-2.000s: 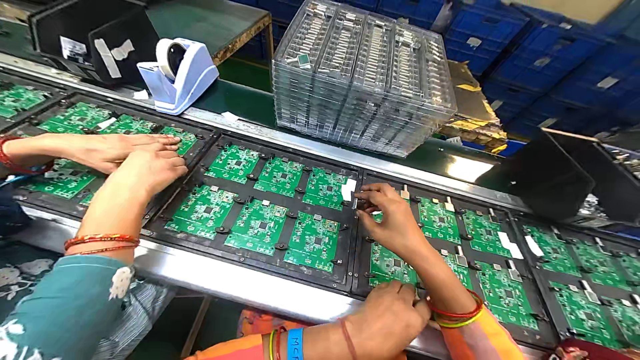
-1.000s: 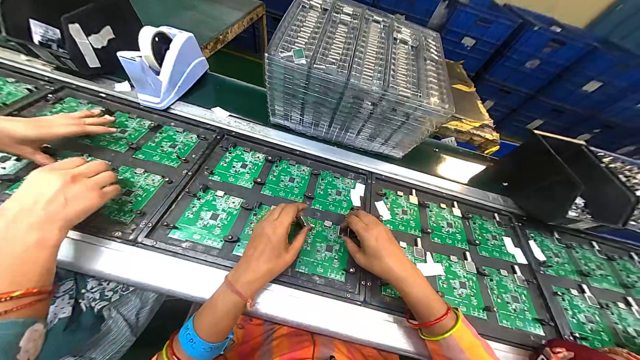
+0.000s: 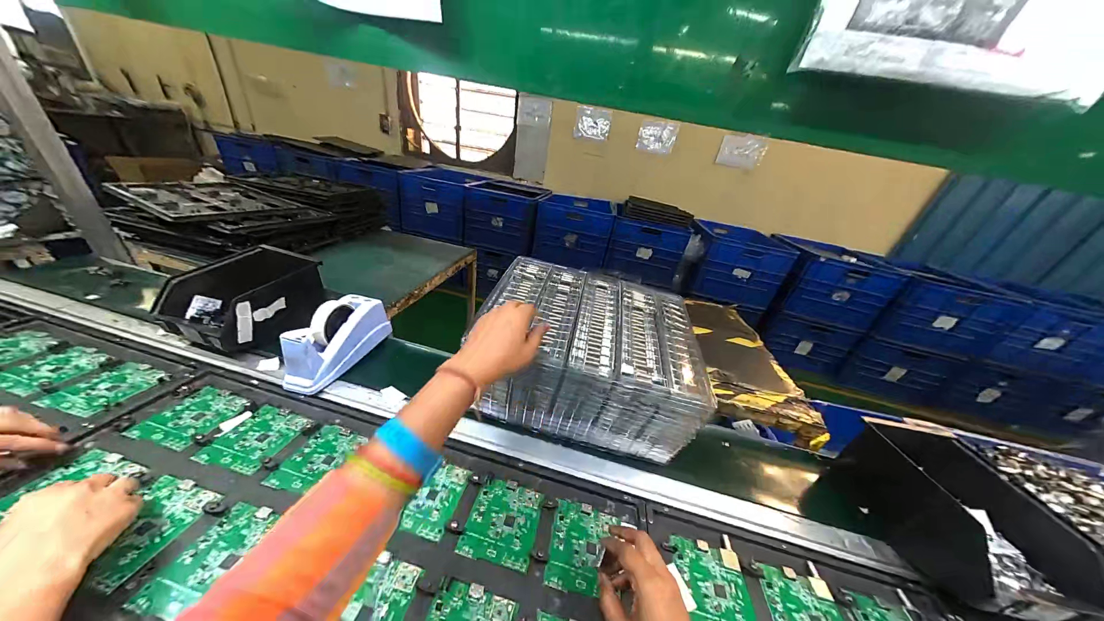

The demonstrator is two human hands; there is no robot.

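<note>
My left hand (image 3: 504, 345), with a blue band and orange sleeve, reaches over the left edge of a stack of clear plastic trays (image 3: 595, 379) filled with small metallic parts. Its fingers are bent at the top tray; whether they hold a part is hidden. My right hand (image 3: 638, 573) is low at the right of a green circuit board (image 3: 576, 545), fingers curled beside a white strip. What it holds cannot be made out. More green circuit boards (image 3: 500, 523) lie in black frames. Boards farther right (image 3: 714, 582) carry pale connectors along their upper edges.
A co-worker's hands (image 3: 73, 526) are over boards at the left. A tape dispenser (image 3: 336, 345) and a black bin (image 3: 241, 297) stand behind the metal rail (image 3: 690, 500). Another black bin (image 3: 966, 509) of metal parts is at right. Blue crates (image 3: 742, 272) line the wall.
My left hand has gone from a board up to the tray stack. My right hand remains low by the boards. The co-worker's hands stay at the left. The view has tilted up.
</note>
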